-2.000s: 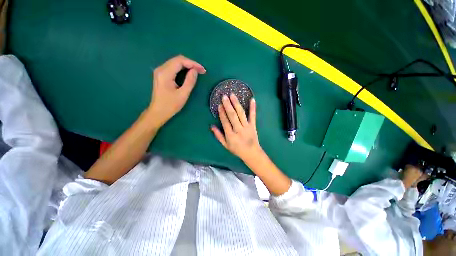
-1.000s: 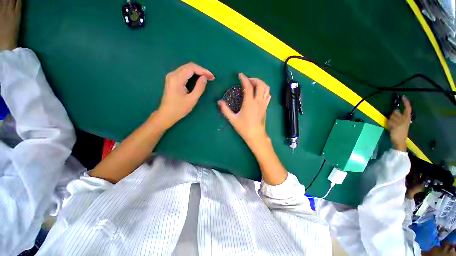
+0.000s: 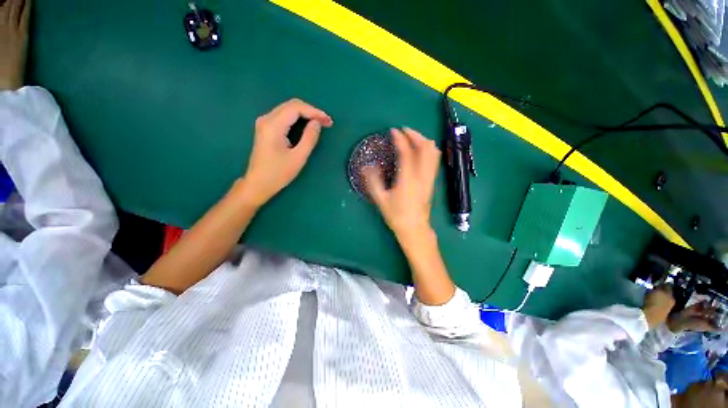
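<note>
A round, shallow screw dish point(image 3: 369, 155) full of glittering small screws lies on the green mat in front of me. My right hand point(image 3: 409, 179) is over the dish's right side, fingers spread and partly blurred; I see nothing held in it. My left hand point(image 3: 283, 143) is left of the dish, above the mat, with thumb and forefinger curled towards each other; whether something tiny is between the tips cannot be told. The black electric screwdriver point(image 3: 460, 171) lies right of my right hand, silver tip towards me.
A black electronic unit point(image 3: 203, 29) lies at the upper left. A green box point(image 3: 560, 223) with a white plug point(image 3: 539, 275) stands right of the screwdriver. Black cables cross the yellow tape point(image 3: 383, 44). Other people's sleeves are at far left and right; small black units lie beyond the tape.
My right hand has gone from flat on the screws to spread fingers at the dish's right side. My left hand keeps its curled pose. The neighbour's hand at right reached over the tape and withdrew.
</note>
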